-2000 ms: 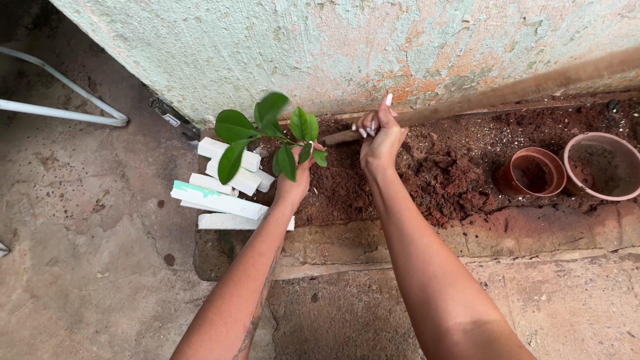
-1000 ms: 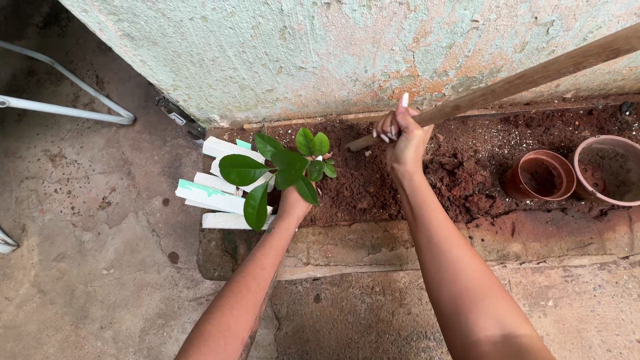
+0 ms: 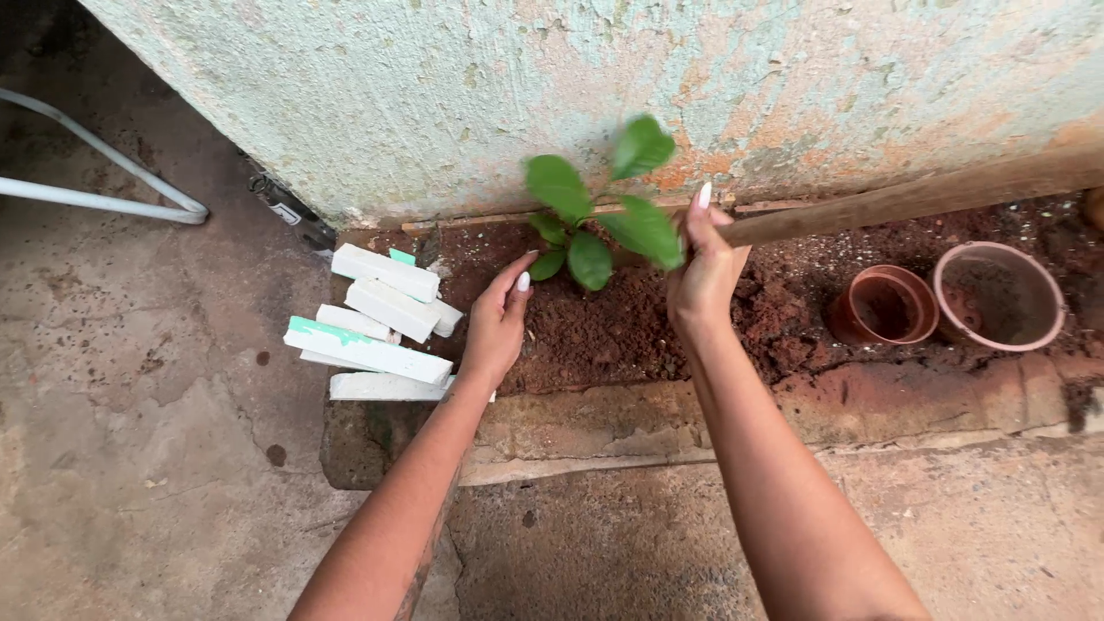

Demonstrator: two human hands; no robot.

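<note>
A leafy green plant stands over the reddish-brown soil of a narrow bed along the wall. My left hand is at the plant's left, fingertips beside its lowest leaf; whether it touches the leaf is unclear, and its grip is not visible. My right hand is closed around a wooden handle that slants up to the right. The handle's lower part runs behind the leaves, and its end is hidden.
White-painted blocks are piled at the bed's left end. A brown plastic pot and a wider pinkish pot sit on the soil at right. The rough wall rises behind; a white metal tube frame is at far left.
The plant has shifted right, away from the white blocks, and my left hand no longer lies beneath its leaves. The wooden handle has tilted lower than one second ago, still in my right hand.
</note>
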